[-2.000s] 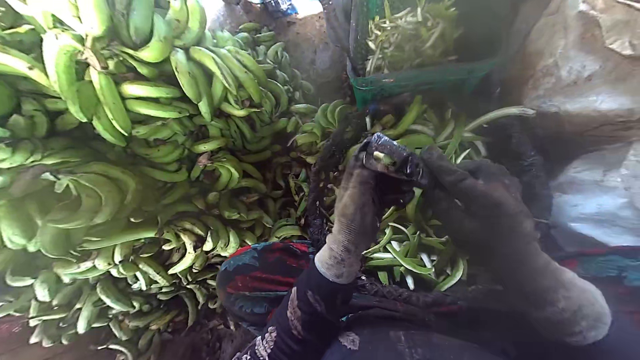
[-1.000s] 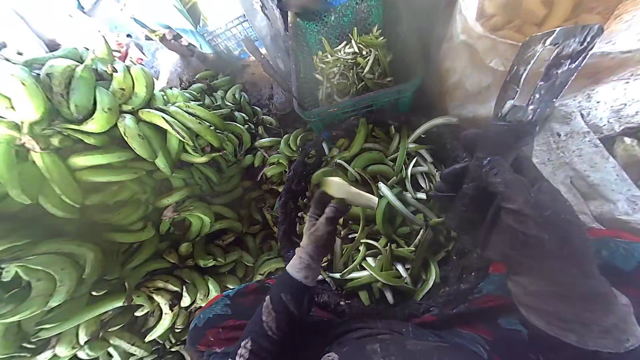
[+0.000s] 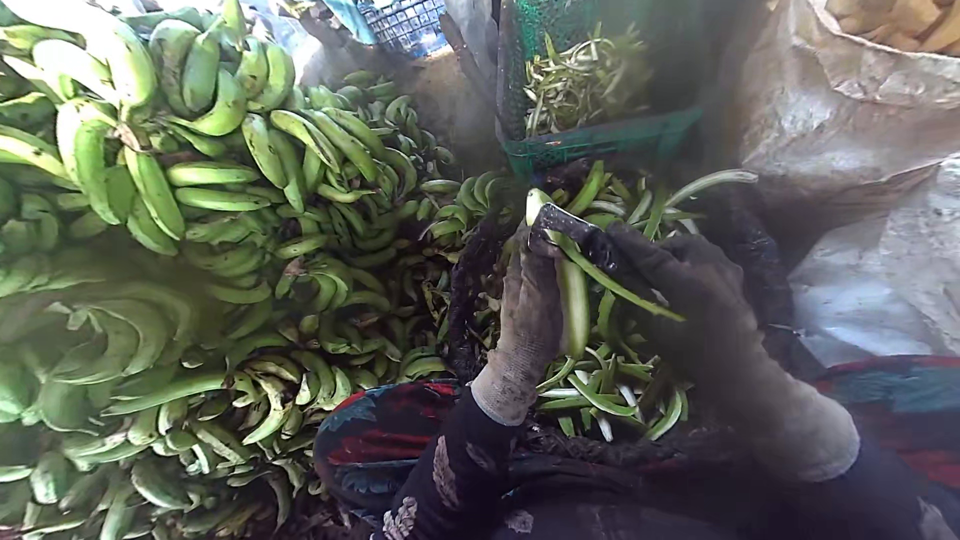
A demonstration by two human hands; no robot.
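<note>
My left hand [image 3: 525, 307], in a soiled knit glove, is closed around a partly peeled green plantain or banana [image 3: 574, 304] held upright. Gripped in my gloved right hand [image 3: 675, 277] is a knife with a dark, stained blade [image 3: 574, 227], which lies against the fruit's upper end. A long strip of green peel [image 3: 622, 281] hangs from the blade, slanting down to the right. Beneath both hands, green and white peel strips [image 3: 600, 397] fill a dark-rimmed container [image 3: 466, 300]. Blur hides the fingers of my right hand.
A large heap of green plantains or bananas [image 3: 217, 199] covers the left side. Beyond my hands stands a green plastic crate [image 3: 600, 142] with peel pieces [image 3: 585, 82]. Pale sacks [image 3: 832, 112] line the right, one holding yellowish pieces [image 3: 900, 19]. A blue crate [image 3: 409, 22] is at the back.
My right hand, with the knife held out at the right one second ago, has come back to the fruit in my left hand. A peel strip now hangs at the blade.
</note>
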